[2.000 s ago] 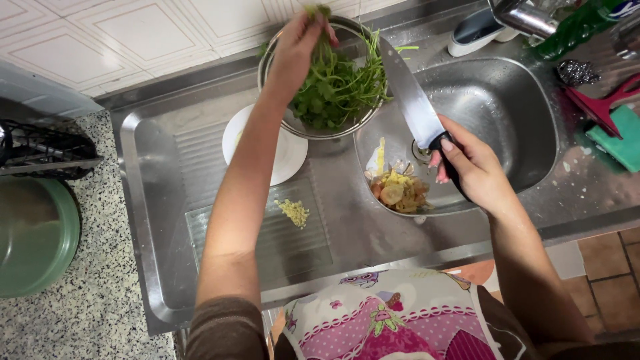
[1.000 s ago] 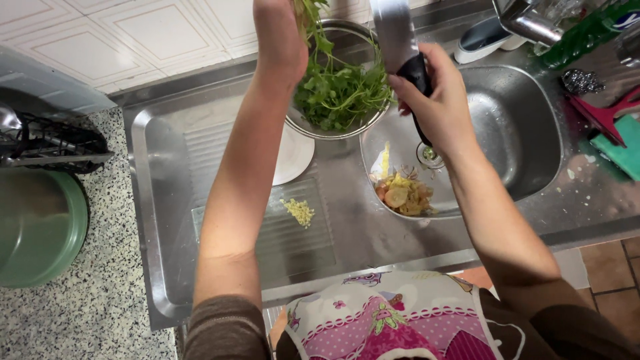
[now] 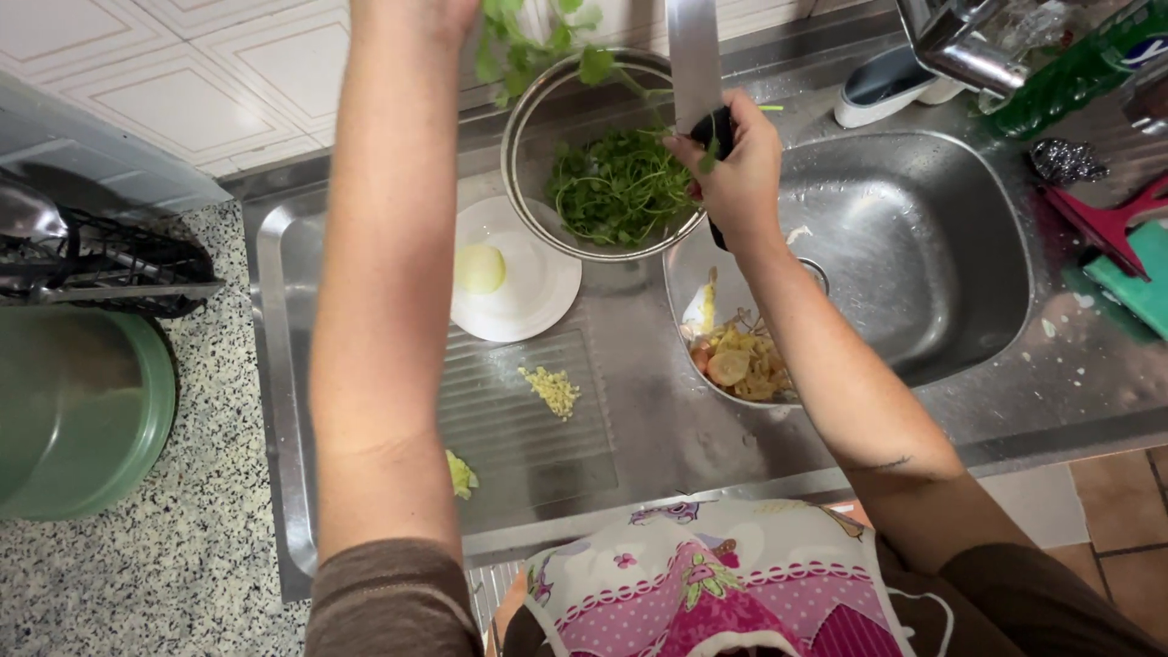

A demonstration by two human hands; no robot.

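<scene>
My right hand [image 3: 741,178] grips the black handle of a kitchen knife [image 3: 695,64], its wide blade pointing up toward the tiled wall. At the top edge, my left hand [image 3: 429,11] is mostly cut off; leafy green herb sprigs [image 3: 529,46] hang beside it, and its fingers are out of view. Between the arms, a round bowl with a metallic rim [image 3: 522,205] holds more green herbs [image 3: 620,187]. A white plate [image 3: 538,292] with a peeled, pale onion [image 3: 481,268] is partly behind my left forearm. Chopped pale bits [image 3: 551,391] lie on a clear board [image 3: 593,447].
Peelings [image 3: 744,360] lie at the left side of the steel sink basin [image 3: 931,265]. Around it are a faucet [image 3: 967,55], a green bottle [image 3: 1068,82], a steel scourer [image 3: 1068,162] and a red-handled tool [image 3: 1095,224]. A green tub [image 3: 91,411] and a black rack [image 3: 109,260] stand left.
My left hand has moved up and left from above the bowl to the top edge of the view. The knife, still in my right hand, has turned from slanted to nearly upright in view.
</scene>
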